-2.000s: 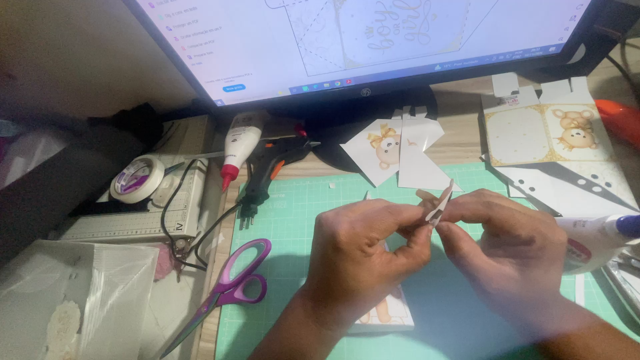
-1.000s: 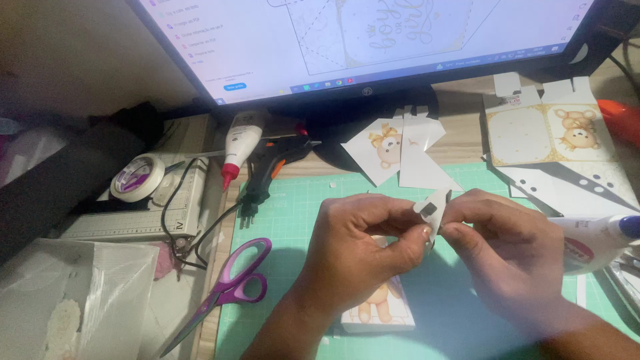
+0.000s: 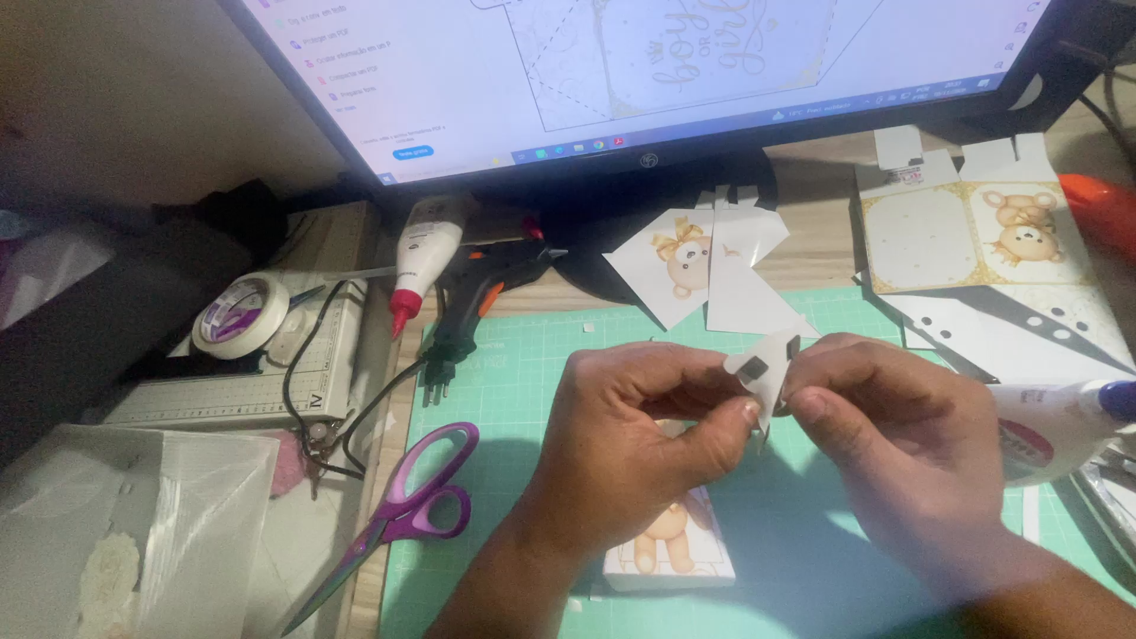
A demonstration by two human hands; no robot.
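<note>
My left hand (image 3: 643, 444) pinches a small white paper cutout (image 3: 769, 373) between thumb and fingers. The cutout bears dark square patches. My right hand (image 3: 896, 435) is at the cutout's right edge, its thumb and index finger close together; its exact hold on the piece is partly hidden. Beneath my left hand, a small white box with a printed teddy bear (image 3: 667, 546) lies on the green cutting mat (image 3: 763, 586), its upper part covered by the hand. Purple-handled scissors (image 3: 417, 506) rest at the mat's left edge.
Behind the mat are a glue bottle (image 3: 430, 244), a black hot glue gun (image 3: 470, 293), printed bear cutouts (image 3: 670, 266) and a monitor (image 3: 621, 164). Printed card sheets (image 3: 967, 231) and a white bottle (image 3: 1047, 435) are at right. Left, a tape roll (image 3: 241, 315) sits on a paper trimmer (image 3: 333, 382).
The small cutout has been turned in my fingers, so its white face and dark patches show more. Both hands stay over the mat.
</note>
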